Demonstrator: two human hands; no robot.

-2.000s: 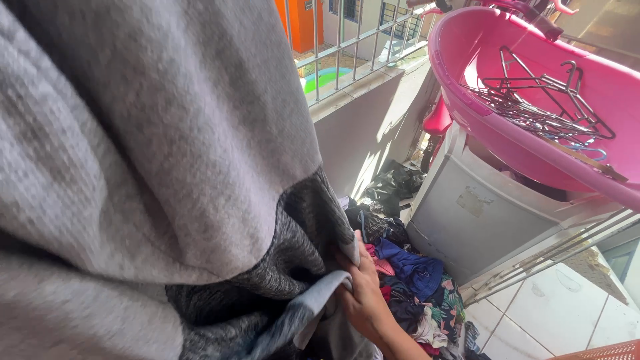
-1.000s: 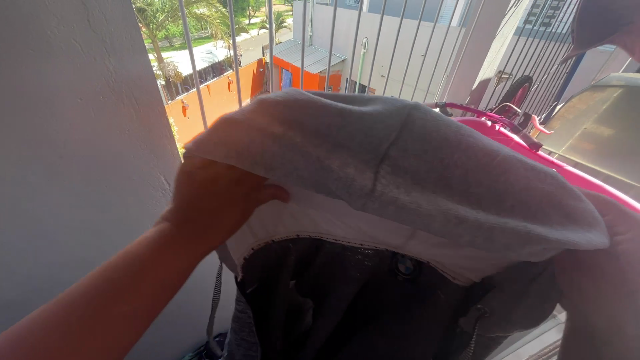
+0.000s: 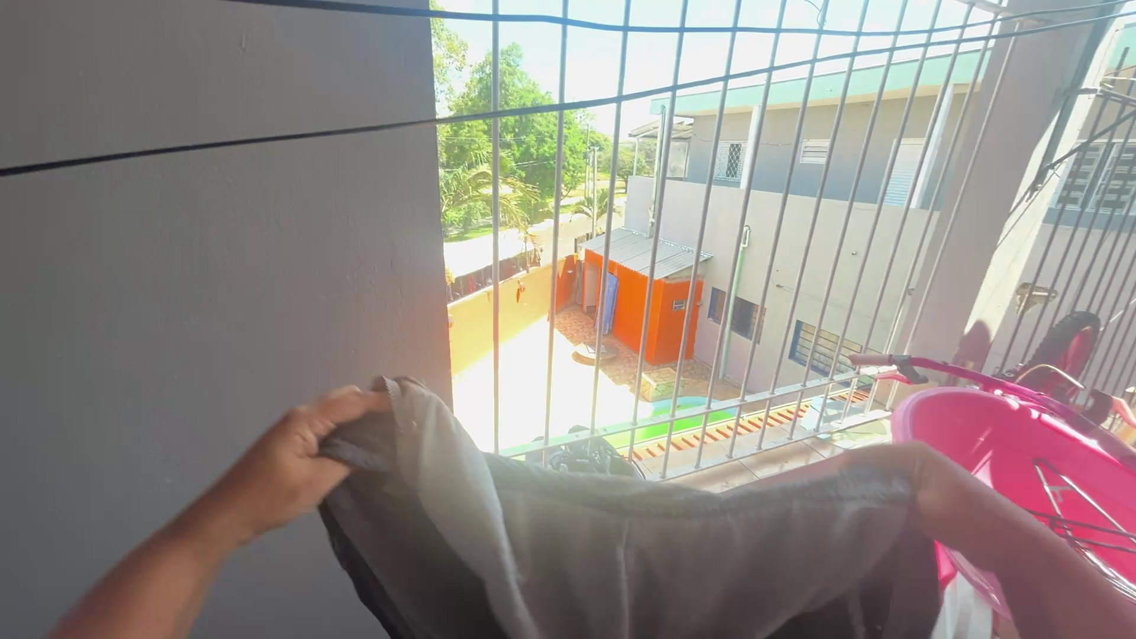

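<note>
A grey and dark fabric garment (image 3: 639, 541) hangs stretched between my two hands at the bottom of the head view. My left hand (image 3: 288, 461) grips its bunched upper corner, in front of the grey wall. At the other side my right hand (image 3: 923, 475) holds the garment's upper edge, its fingers mostly hidden by the cloth. The garment's lower part runs out of view. Two dark clotheslines (image 3: 532, 108) cross above the hands, with nothing hung on the stretch in view.
Metal railing bars (image 3: 701, 266) stand beyond the garment. At the right is a pink plastic tub (image 3: 994, 444) with wire hangers (image 3: 1065, 515) in it, and a pink bicycle (image 3: 1003, 382) behind. A grey wall (image 3: 222, 266) rises at the left.
The view has swung up from the clothes pile and tub to the railing and clotheslines. The garment, bunched up high a second ago, now hangs lower and stretched between both hands.
</note>
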